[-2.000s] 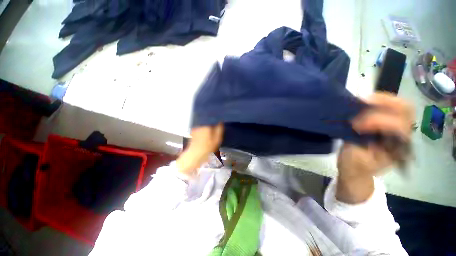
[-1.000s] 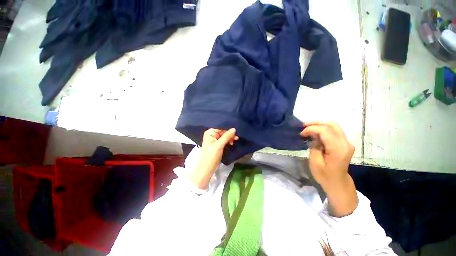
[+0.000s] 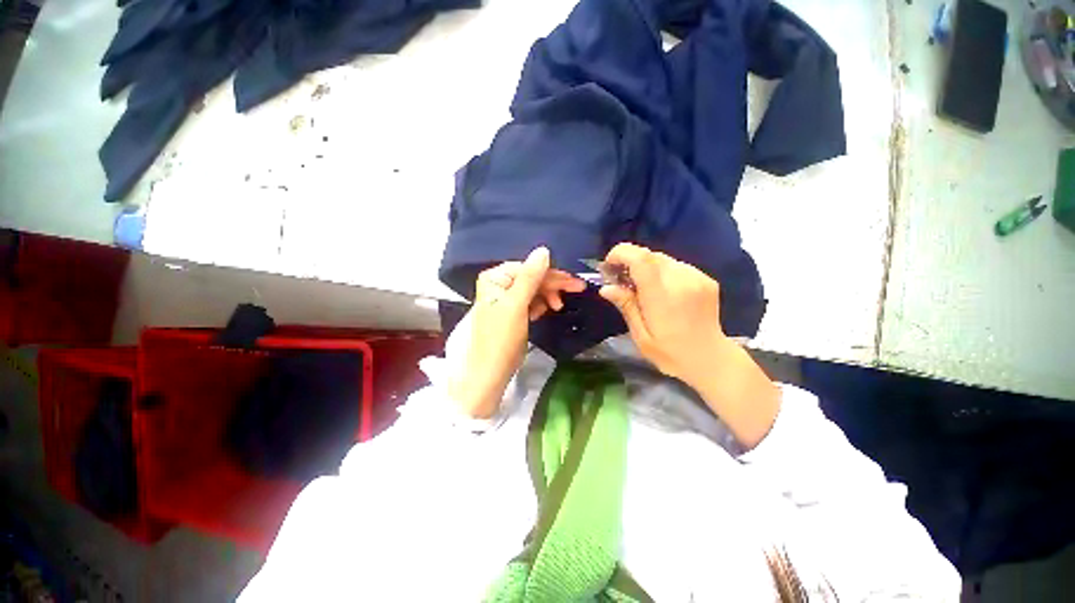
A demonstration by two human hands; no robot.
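The navy trousers point(image 3: 536, 177) lie on the table with their wide edge at the table's front rim and the long parts reaching away. My left hand point(image 3: 507, 312) pinches the wide edge between thumb and fingers. My right hand point(image 3: 672, 306) is close beside it, fingers closed around small metal snips point(image 3: 593, 278), whose thin silver blades point at the cloth by my left fingertips. Most of the snips is hidden inside the right hand. No thread can be made out.
A pile of navy garments point(image 3: 254, 47) lies upper left on the whitish table point(image 3: 354, 200). Red crates point(image 3: 200, 459) with dark cloth stand low at left. At right are a black phone point(image 3: 974, 65), green-handled snips point(image 3: 1020, 217), a green box point(image 3: 1066, 189) and a round container point(image 3: 1053, 59).
The trousers' wide edge was lifted and spread, then lowered to the table rim. My right hand has moved left from the edge's right side to beside my left hand, and the silver blades now show.
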